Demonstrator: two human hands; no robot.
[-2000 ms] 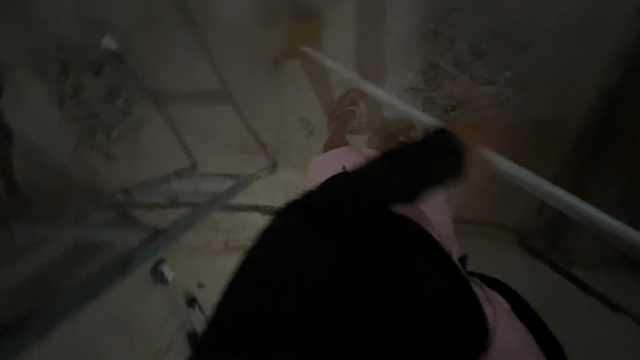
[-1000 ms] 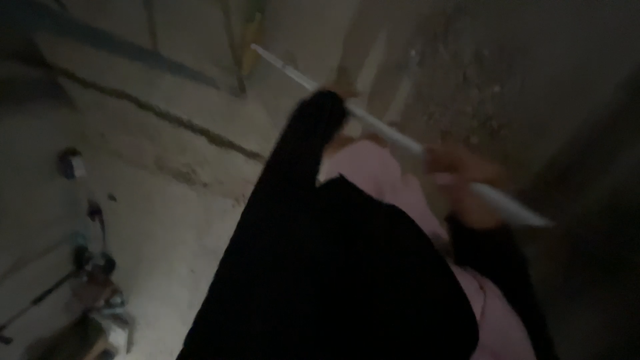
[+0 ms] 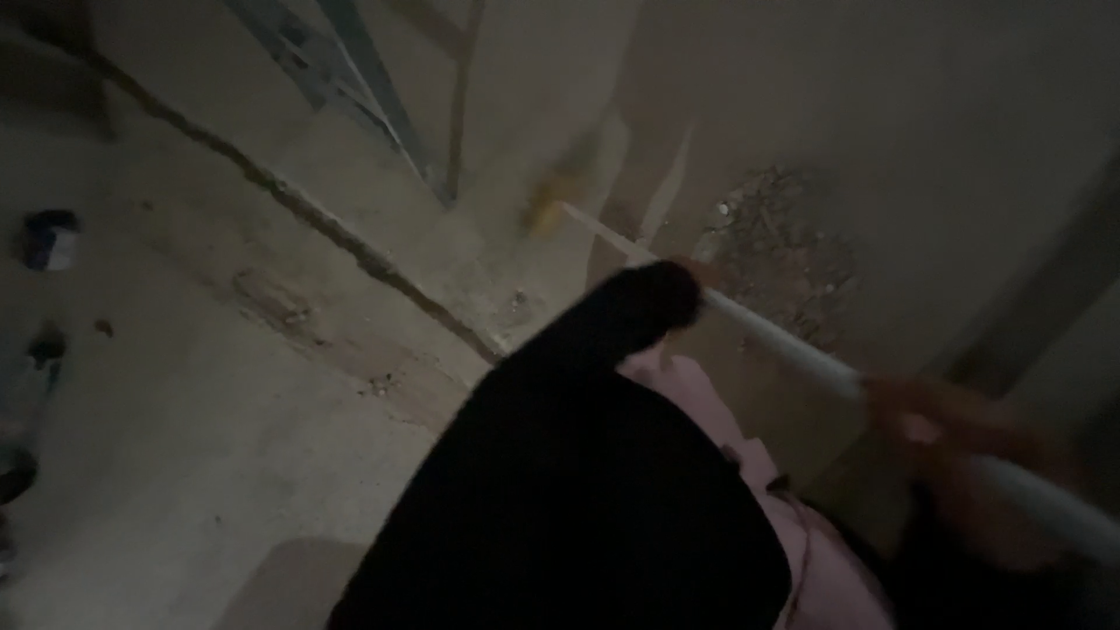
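Note:
A long pale pole runs from the upper middle to the lower right edge, with a yellow broom or brush head at its far end, blurred. My right hand is closed round the pole at the right, blurred by motion. My left hand, mostly hidden by a black sleeve, grips the pole nearer the yellow head. A heap of small debris lies on the concrete floor just beyond the pole.
A metal stepladder stands at the upper left, its foot near the yellow head. A long crack or groove crosses the floor. A small dark and white container and other blurred items lie at the far left.
The view has shifted over the floor. Both hands remain on the pole; my right hand now shows further to the right, farther from my left than one second ago.

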